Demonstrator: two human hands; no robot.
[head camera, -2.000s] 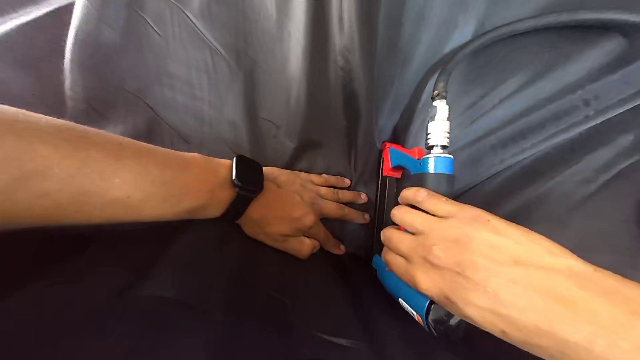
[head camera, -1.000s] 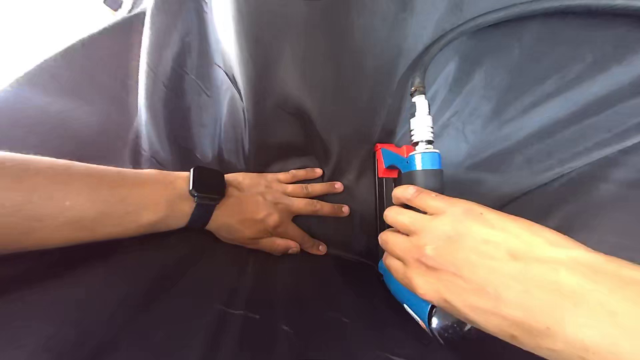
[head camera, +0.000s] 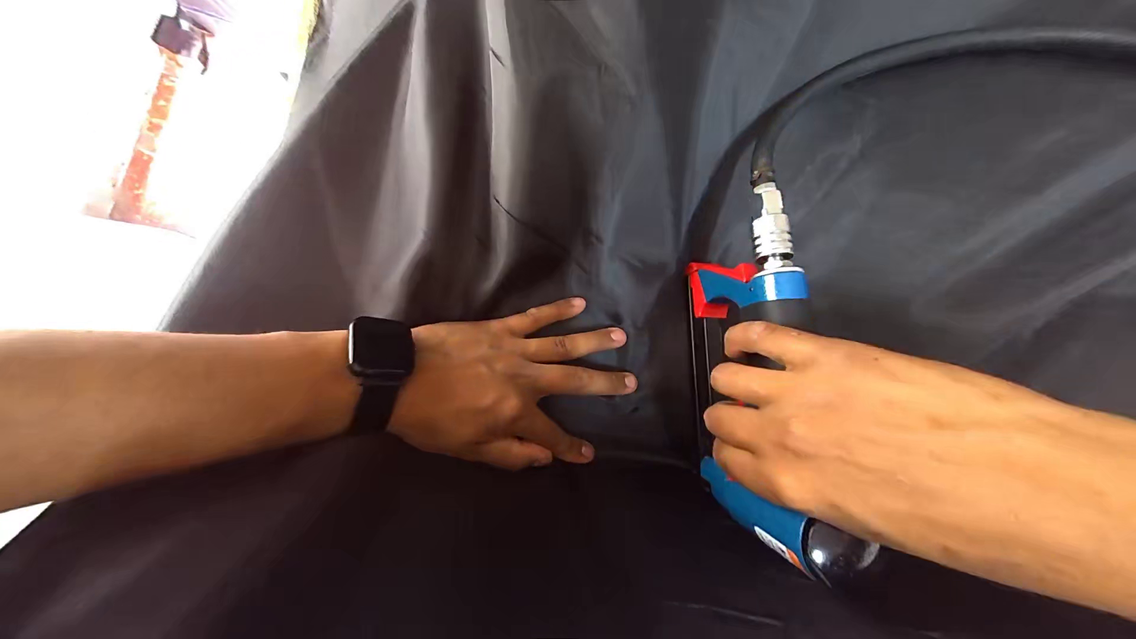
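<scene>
My left hand (head camera: 497, 386) lies flat with spread fingers on a dark, shiny fabric (head camera: 568, 532), a black smartwatch (head camera: 382, 346) on its wrist. Just to its right, my right hand (head camera: 781, 417) is closed around the grip of a blue pneumatic stapler (head camera: 763, 510) with a red end piece and a long black magazine. The magazine side faces my left hand, and the tool rests on or close against the fabric; the exact contact is hidden. A metal quick coupling (head camera: 770, 226) joins the stapler to a black air hose (head camera: 852, 71).
The hose arcs over the fabric to the upper right edge. Folds and creases run through the fabric above my left hand. Beyond its edge at the upper left is a bright, overexposed area with a reddish upright object (head camera: 146, 142).
The view has shifted, showing more of the bright area at upper left. My left hand moved left, away from the stapler, then came somewhat nearer again. My right hand has kept its hold.
</scene>
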